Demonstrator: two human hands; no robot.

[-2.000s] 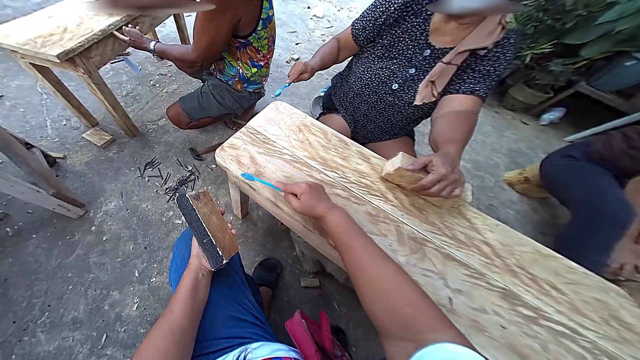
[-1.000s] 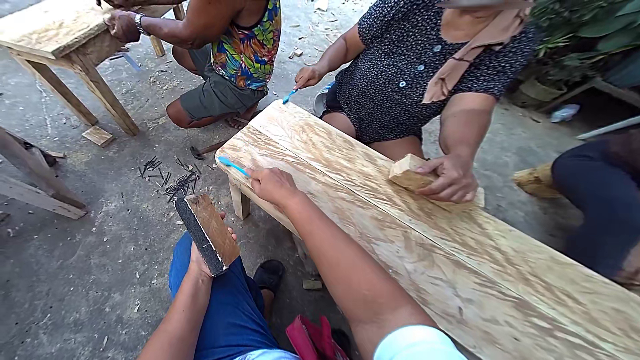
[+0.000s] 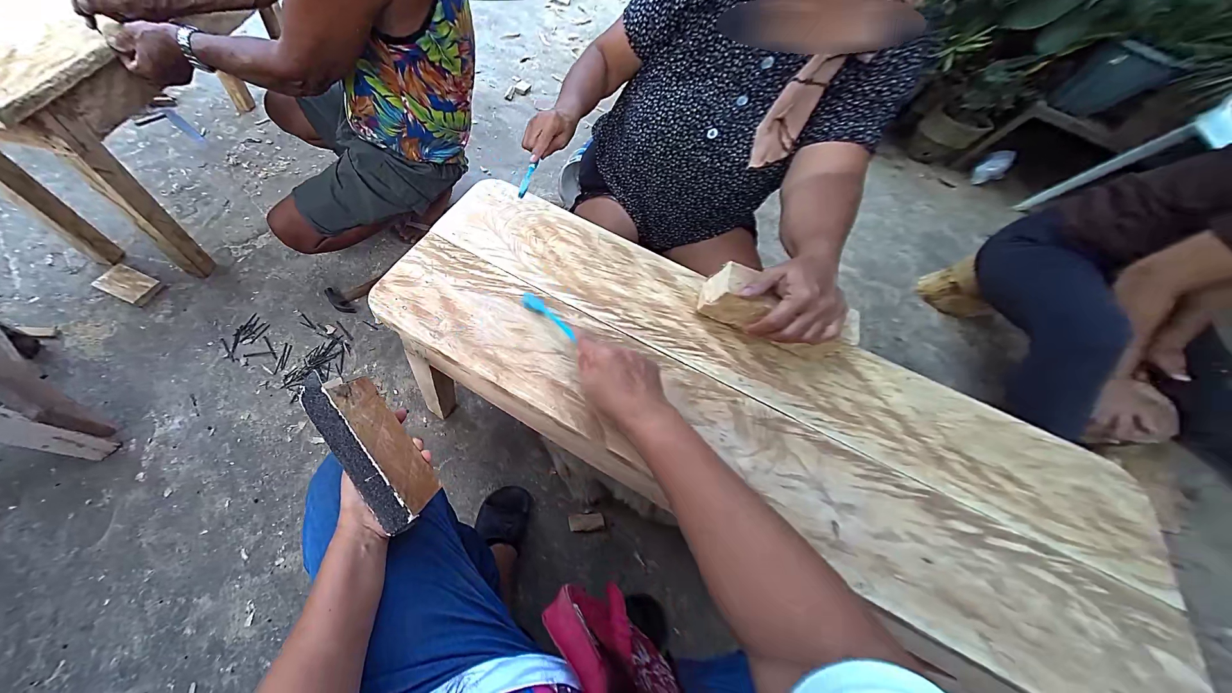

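My left hand (image 3: 364, 502) holds a wooden block wrapped in black sandpaper (image 3: 371, 452) above my left thigh, its dark gritty face turned to the left. My right hand (image 3: 621, 383) is closed around the handle of a blue brush that looks like a toothbrush (image 3: 551, 317); its head lies over the near plank of the wooden bench top (image 3: 828, 452). Across the bench, a person holds another blue brush (image 3: 527, 179) at the far left corner in one hand and rests the other hand on a wood block (image 3: 733, 296) on the far plank.
A hammer (image 3: 348, 293) and scattered dark nails (image 3: 313, 356) lie on the ground left of the bench. A second person crouches by another wooden table (image 3: 58, 87) at upper left. Someone sits at the right. A pink bag (image 3: 589, 635) is beside my legs.
My right hand with the blue brush first moved toward the bench's left end, then back to the right and inward over the top. The left hand stays about where it was with the block.
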